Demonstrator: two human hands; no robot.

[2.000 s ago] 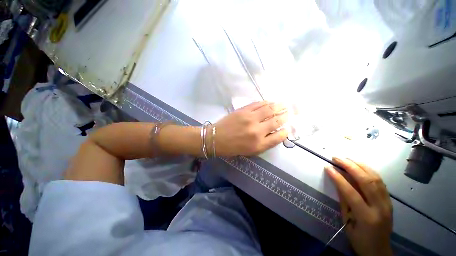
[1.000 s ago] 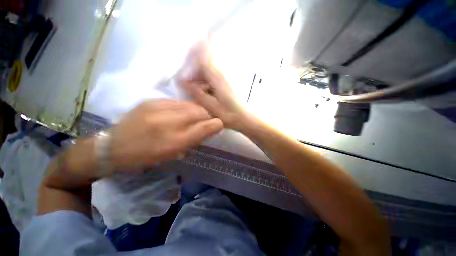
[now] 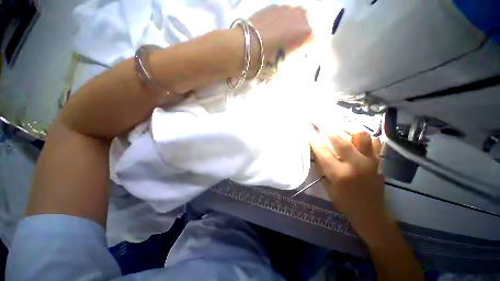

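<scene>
A white garment lies in loose folds across the machine bed and over the ruler edge, under my left forearm. My left hand is at the top centre, beyond the folds; glare washes out its fingertips, so its grip cannot be told. My right hand is at the garment's right end, close to the needle area. The thin metal spike of an awl sticks out from under my right hand; its handle is hidden. Glare hides where my right fingertips meet the cloth.
The large white machine head fills the upper right. A dark grey cylinder and a curved metal rod stand beside my right hand. The grey ruler edge runs along the table front. A dark flat object lies at the upper left.
The white garment now lies bunched on the bed and ruler edge. My left hand has moved up and away. My right hand has come back right, beside the needle area, with the awl spike showing.
</scene>
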